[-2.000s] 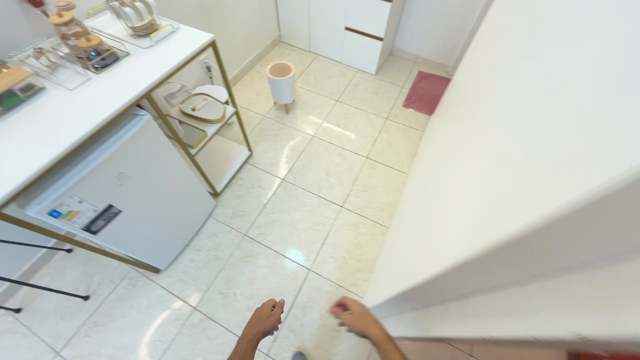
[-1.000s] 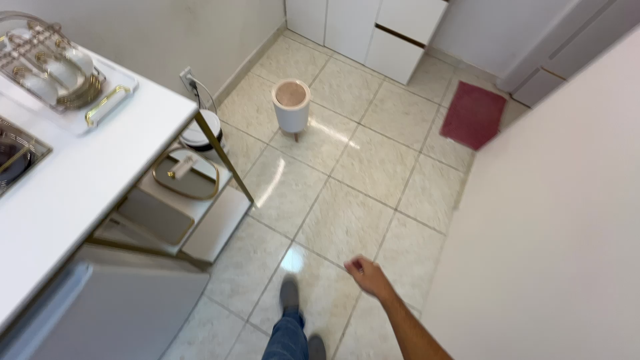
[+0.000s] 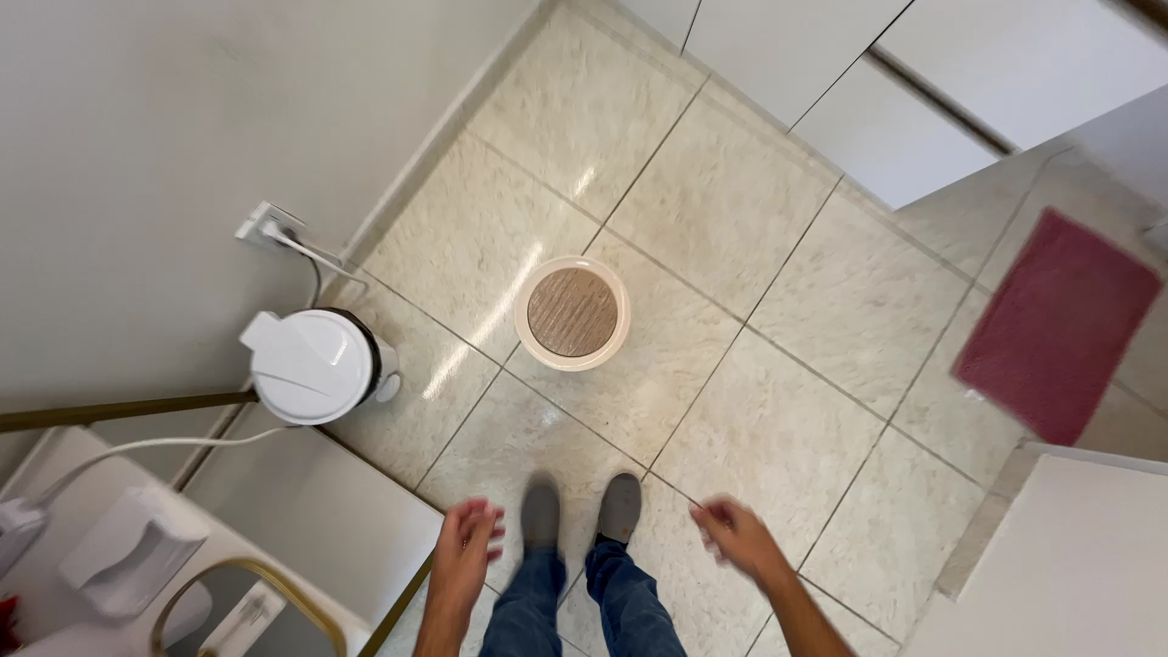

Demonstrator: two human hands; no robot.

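My left hand [image 3: 468, 547] hangs at the lower middle, left of my legs, fingers slightly curled and apart, holding nothing. To the right of my legs is my right hand [image 3: 735, 538], blurred, with loosely bent fingers and nothing seen in it. Both are above the tiled floor. Beyond my grey shoes stands a round white container [image 3: 625, 315] with a pale rim and a brown, ribbed-looking interior or top. The left hand is nearest to the edge of a shelf unit [image 3: 338, 511] with a gold metal frame.
At the left, a white lidded appliance [image 3: 315, 365] stands by the wall, near a socket with a plug [image 3: 274, 228]. A gold-rimmed tray [image 3: 246, 570] lies on the shelf. White cabinets [image 3: 858, 100] line the top right. A dark red mat [image 3: 1058, 328] lies at the right, above a white panel [image 3: 1068, 557].
The view has moved forward and tilted down; the white container is now just past my feet. My left hand, out of view a second ago, shows again.
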